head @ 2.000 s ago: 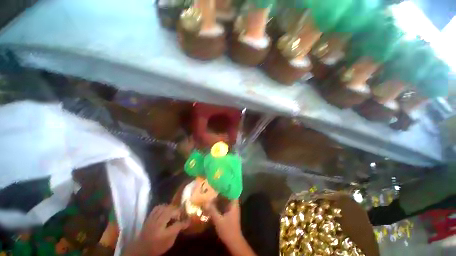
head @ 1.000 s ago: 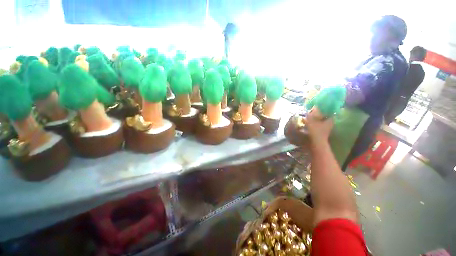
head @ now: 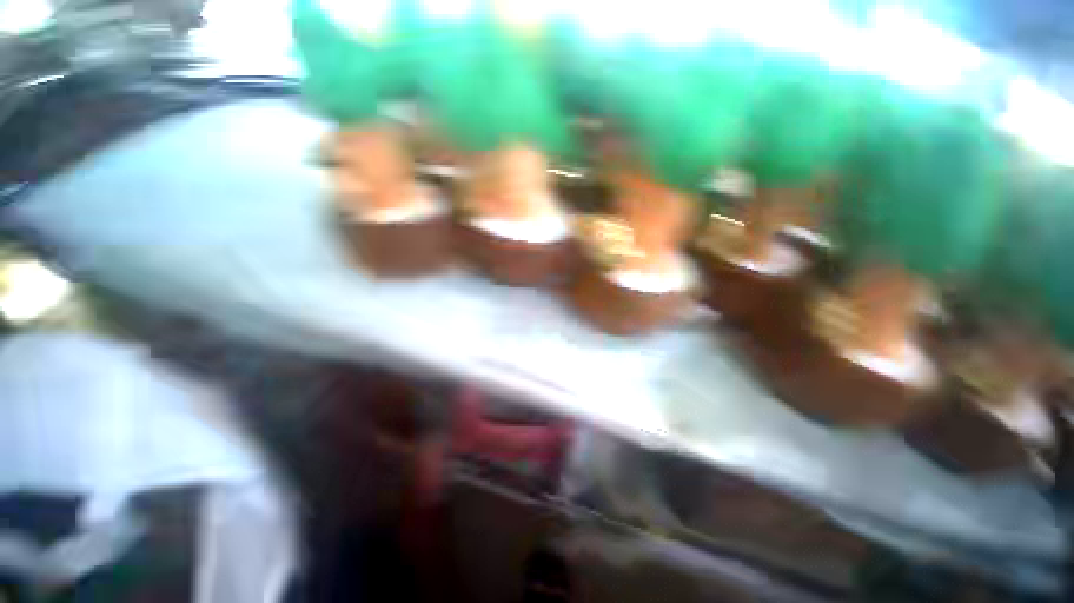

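Observation:
Neither of my hands is in the picture. The frame is blurred. Several plush potted tree toys stand upright in rows on the table, with green leaves, orange trunks and brown pots with white tops. One toy [head: 636, 277] near the middle has a gold ornament [head: 610, 239] at its trunk foot. Another toy [head: 512, 230] stands to its left, and one more [head: 389, 218] is at the row's left end. A toy [head: 877, 353] with a blurred gold ornament stands on the right.
The table [head: 236, 253] has pale sheeting and a front edge running down to the right. A white woven sack [head: 112, 412] is at lower left, with dark green showing inside its opening. A red stool [head: 512, 442] is under the table.
The view has swung left and down from the table's right end. The arm holding a toy by its trunk, the carton and the other people are out of the picture. The sack has come into view.

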